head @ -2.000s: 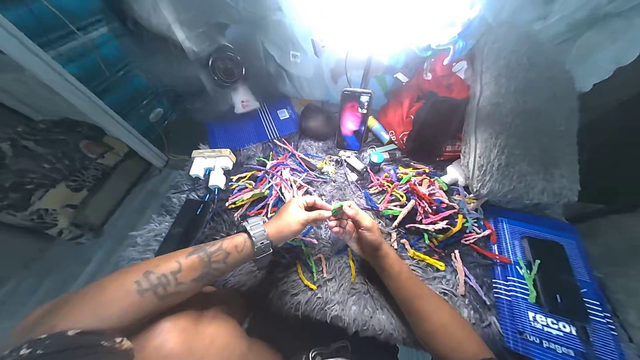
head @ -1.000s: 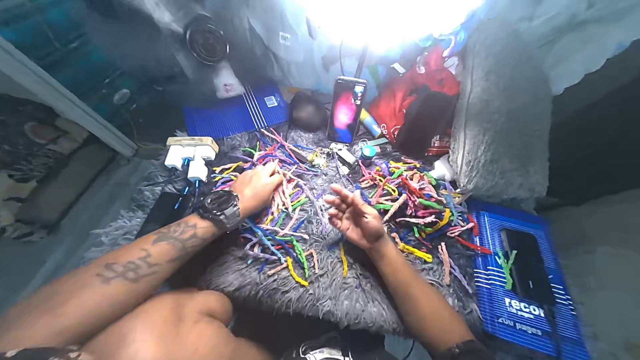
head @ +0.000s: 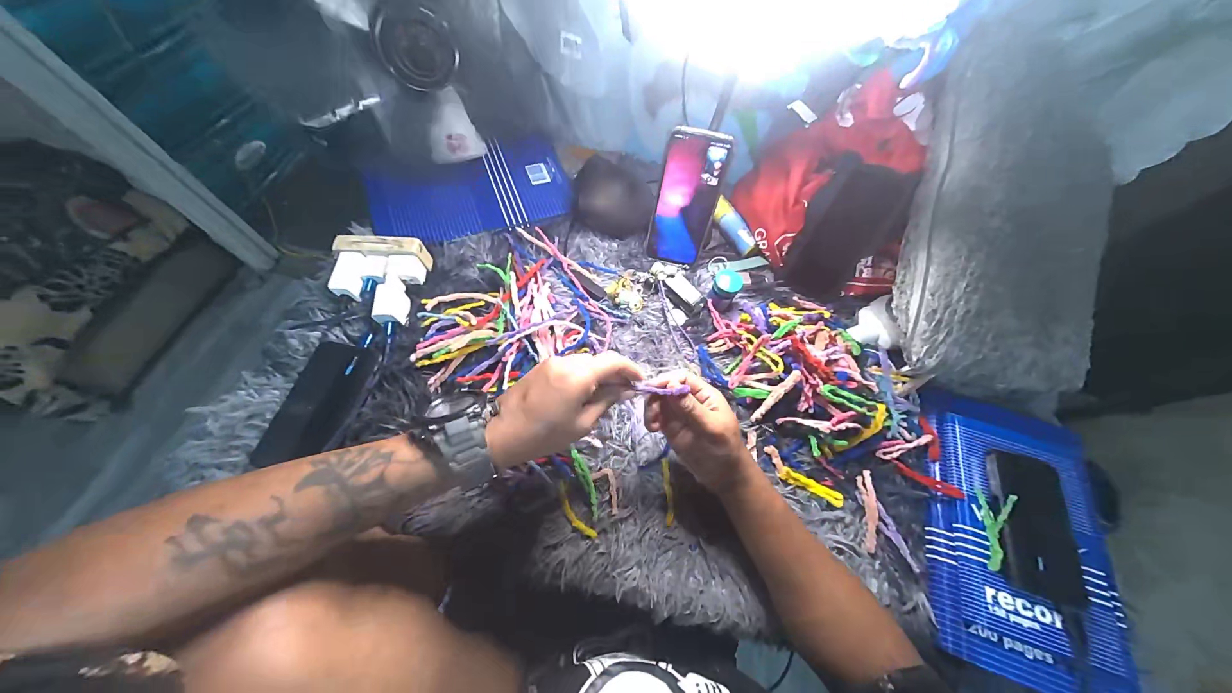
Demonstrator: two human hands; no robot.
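Between my two hands is a short purple fuzzy strand, like yarn or pipe cleaner. My left hand, with a watch on its wrist, pinches the strand's left end. My right hand holds the other end between thumb and fingers. Behind my left hand spreads a pile of long coloured strands. Right of my right hand lies a pile of shorter, folded or twisted ones. A few loose strands, among them a yellow one, lie nearer on the grey furry cover.
A lit phone stands upright at the back, near a teal-capped item and a red bag. White plugs and a black device are at left. A blue record book bearing a dark phone lies at right.
A second ago my left hand was at the left pile and my right hand was raised with its fingers apart. Now both are together on a purple strand. Earliest, they held something green.
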